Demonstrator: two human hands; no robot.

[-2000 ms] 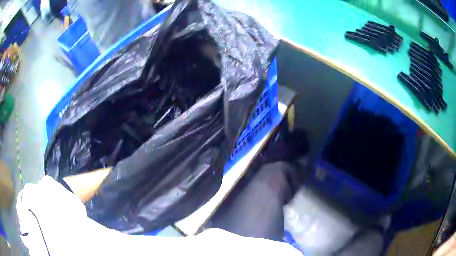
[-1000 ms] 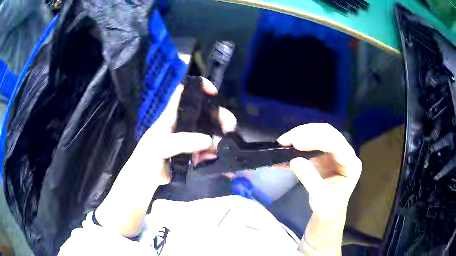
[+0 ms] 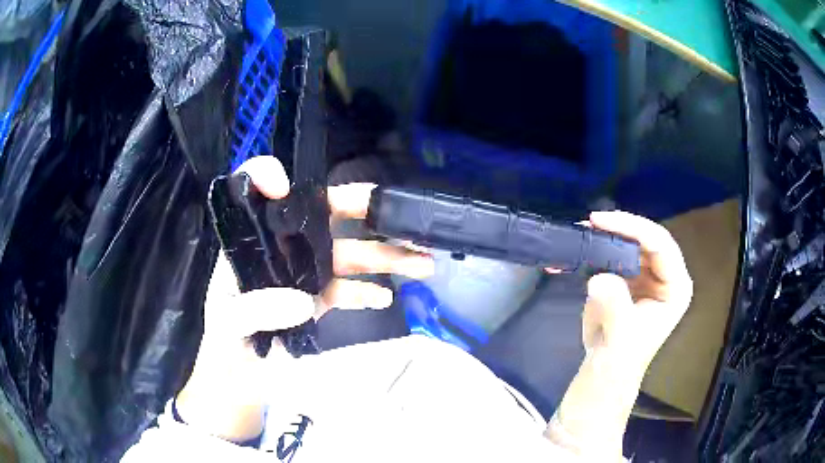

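My left hand (image 3: 262,312) holds several black moulded bar parts (image 3: 276,231) upright against the palm, thumb across their lower part and fingers spread to the right. One long bar among them stands up higher than the rest. My right hand (image 3: 638,298) pinches the right end of one black bar part (image 3: 488,228) between thumb and fingers. That bar lies nearly level, its ridged face towards me, its left end close to my left fingertips. Whether the fingertips touch it is unclear.
A black plastic bag (image 3: 118,262) fills the left, with blue crate lattice (image 3: 258,108) beside it. A tray of jumbled black parts (image 3: 791,226) is at right. A blue bin (image 3: 597,108) with dark contents is below the green bench (image 3: 706,23). A brown carton (image 3: 692,307) is beside the tray.
Both hands came into view after the first frame. Since one second ago, the right hand's bar has turned to show its ridged face, and the left hand's parts have shifted left and fanned out.
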